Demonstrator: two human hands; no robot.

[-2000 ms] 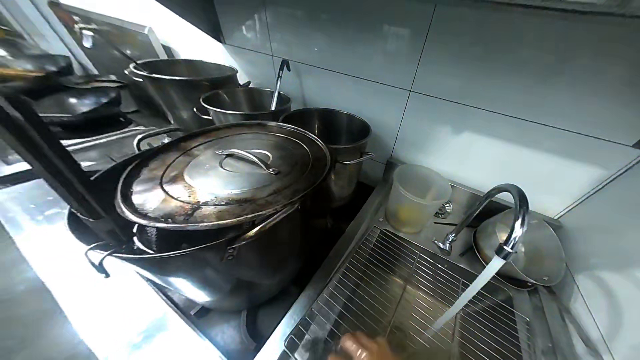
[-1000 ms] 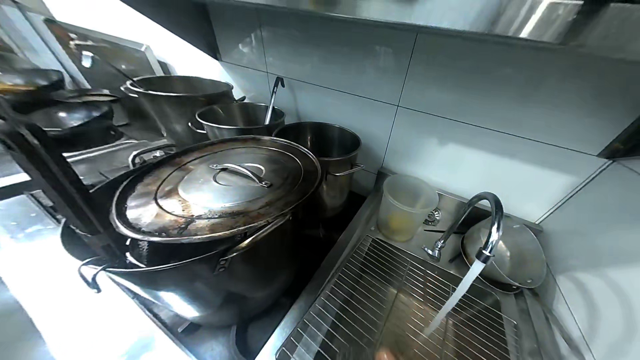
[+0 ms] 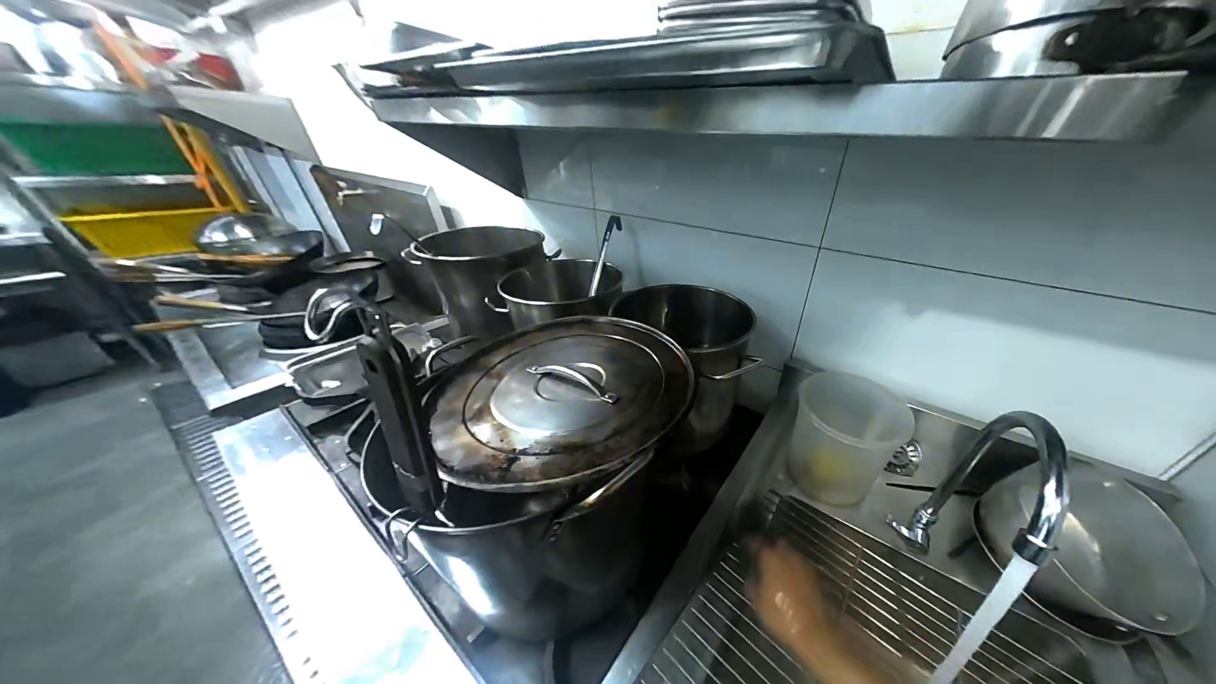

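My right hand [image 3: 787, 594] is over the left part of a wire rack [image 3: 888, 579] in the sink, its forearm coming from the lower right. The hand is blurred; a dark patch lies at its fingers, and I cannot tell whether it is something held. My left hand is out of view. Water runs from a curved chrome faucet [image 3: 1045, 465] to the right of the hand. Behind the rack stands a translucent plastic container [image 3: 845, 442] with something yellow inside. A metal pan [image 3: 1107, 551] rests at the right, behind the faucet.
Left of the sink, a large stockpot [image 3: 551, 579] with a tilted, stained lid [image 3: 560, 408] and black-handled tools stands on the stove. Several more pots, one with a ladle [image 3: 604, 256], stand behind. Woks [image 3: 313, 294] sit farther left. A steel shelf [image 3: 760, 109] crosses above.
The view has swung up and left. My right hand, only partly seen at the bottom edge earlier, now reaches farther over the rack with its forearm showing. The water is still running.
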